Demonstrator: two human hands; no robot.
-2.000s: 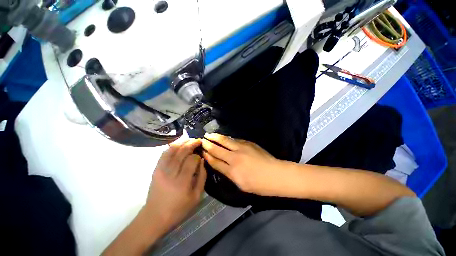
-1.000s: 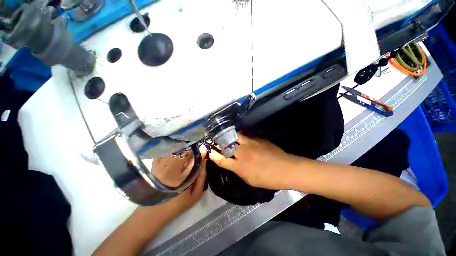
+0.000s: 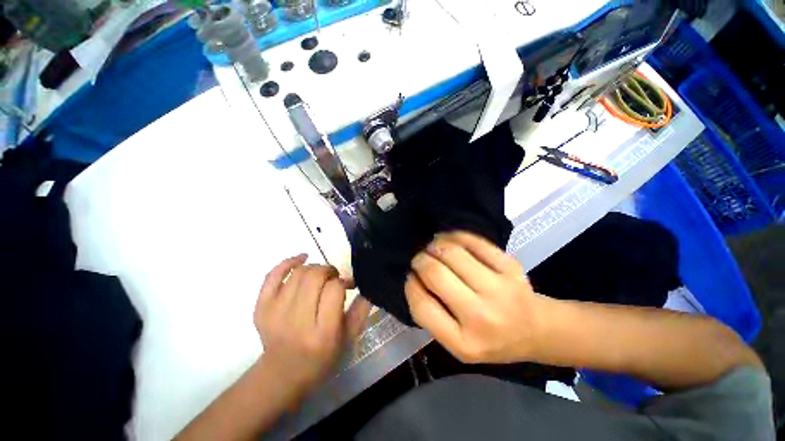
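Observation:
A black garment piece [image 3: 448, 185] lies bunched beside and under the needle area of the white and blue sewing machine [image 3: 430, 43]. The presser foot area [image 3: 349, 207] is at the cloth's left edge. My right hand [image 3: 469, 297] pinches the cloth near the table's front edge, with the fingers curled in. My left hand [image 3: 305, 310] rests on the white table left of the cloth, fingers bent and slightly apart. Its thumb is near the cloth's lower left edge, and I see no cloth in it.
Snips [image 3: 581, 165] lie right of the cloth. Orange and yellow-green rings [image 3: 639, 102] lie at the table's right end. A ruler strip [image 3: 568, 202] runs along the front edge. Black cloth [image 3: 64, 319] is at the left. Blue crates [image 3: 727, 129] stand at the right.
The hands have moved away from the needle toward the front edge. My left hand has come off the cloth, and my right hand grips it further right. The view has shifted, showing more table.

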